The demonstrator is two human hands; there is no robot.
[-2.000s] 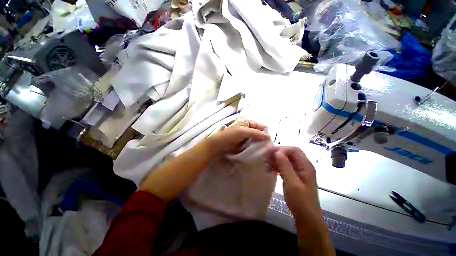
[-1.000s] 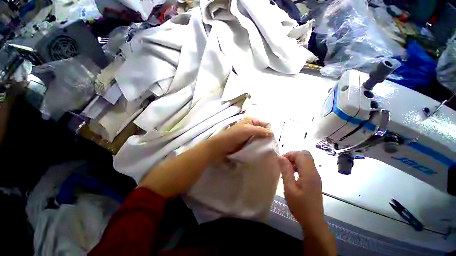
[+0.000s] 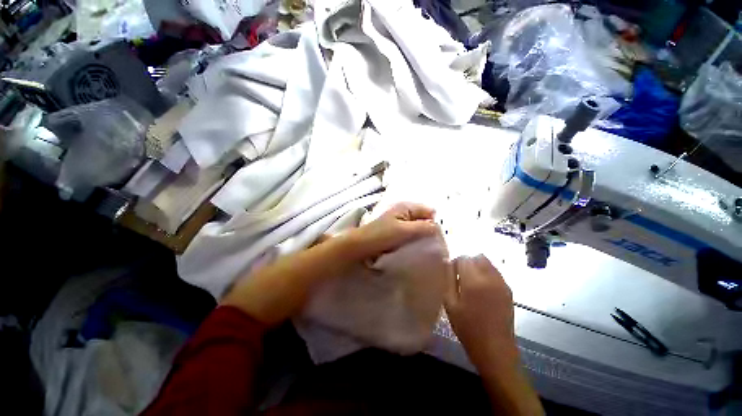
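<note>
An off-white garment piece (image 3: 382,301) hangs over the front edge of the machine table. My left hand (image 3: 399,227) pinches its upper edge at the fingertips, left of the needle area. My right hand (image 3: 476,288) is closed at the piece's right edge, a little lower, with the fingertips hidden and slightly blurred. The large off-white cloth heap (image 3: 277,122) lies behind and left of my hands. The white sewing machine (image 3: 651,219) stands at the right, and its presser foot (image 3: 508,231) is apart from the piece.
Black thread snips (image 3: 640,331) lie on the bed at the right. Clear plastic bags (image 3: 549,61) and a blue bag (image 3: 651,106) lie behind the machine. A grey device with a round grille (image 3: 102,81) is at the far left. Pale cloth (image 3: 106,366) lies below left.
My right hand has turned, its fingers closing at the piece's right edge, where thumb and finger were more visible before. My left hand keeps its pinch. The whole view has shifted slightly.
</note>
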